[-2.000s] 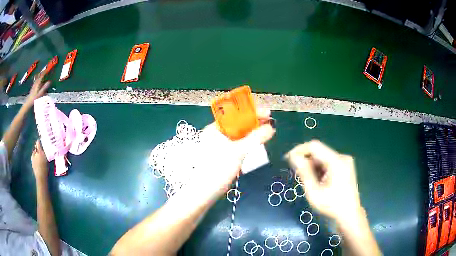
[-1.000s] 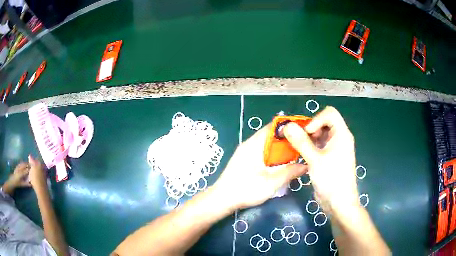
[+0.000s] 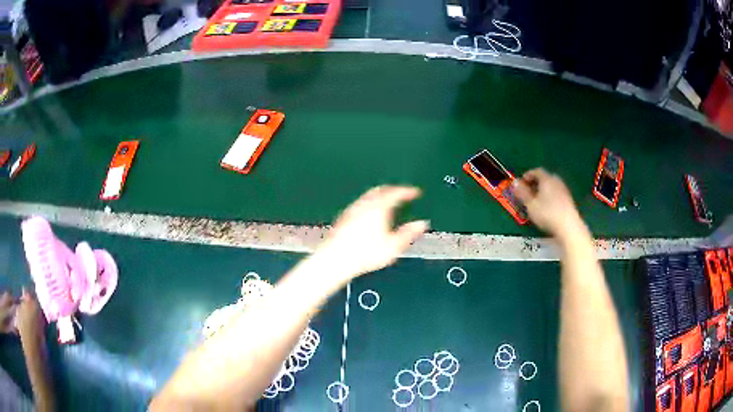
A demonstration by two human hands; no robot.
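My right hand (image 3: 548, 203) is at the right end of an orange phone (image 3: 498, 187) on the green belt, its fingers closed on the lower edge. The phone lies slanted, its dark screen end toward the upper left. My left hand (image 3: 371, 229) is over the pale metal strip, empty, with thumb and fingers apart. Another orange phone with a white panel (image 3: 243, 151) lies on the belt to the left. A heap of white rings (image 3: 235, 310) is partly hidden by my left forearm; loose white rings (image 3: 426, 374) lie to its right.
More orange phones lie on the belt at left (image 3: 120, 170) and right (image 3: 608, 177). A pink fan (image 3: 55, 269) stands at left beside another person's hands (image 3: 24, 312). A black parts tray with orange pieces (image 3: 677, 306) is at right. A red tray (image 3: 277, 39) is beyond the belt.
The orange piece held in both hands is no longer there. My hands have parted and moved forward, the right one onto a phone. The view has shifted, showing the red tray.
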